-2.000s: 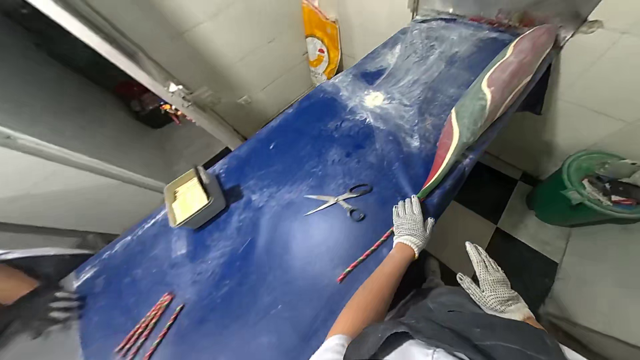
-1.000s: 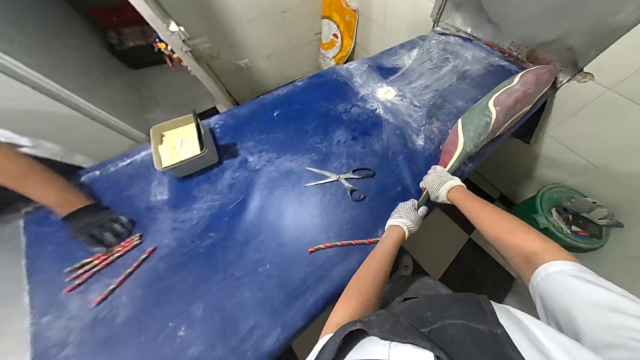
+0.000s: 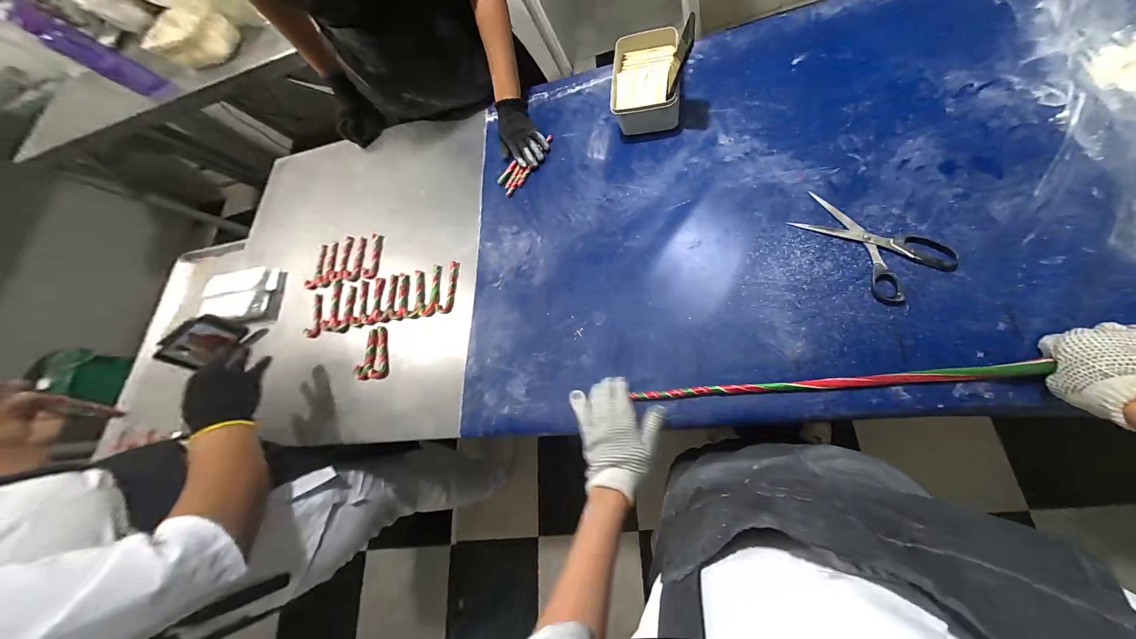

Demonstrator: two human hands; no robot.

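A long twisted rope of red and green candy (image 3: 825,383) lies along the near edge of the blue table. My left hand (image 3: 614,435), in a white knit glove, rests at the rope's thin left end with its fingers spread. At the right edge of the view my right hand (image 3: 1093,368), in the same kind of glove, is closed around the rope's thicker green end. Scissors with black handles (image 3: 874,240) lie spread on the table above the rope. The large candy mass is out of view.
A tub of wooden sticks (image 3: 645,84) stands at the table's far edge. A co-worker's black-gloved hand (image 3: 521,135) is over short candy pieces. Candy canes (image 3: 382,297) lie in rows on the steel table (image 3: 373,186). Another co-worker's gloved hand (image 3: 224,390) is near a tablet (image 3: 201,341).
The view has swung left, bringing in the steel table. My hands, close together on the candy a second ago, are now far apart, with a long stretch of rope between them.
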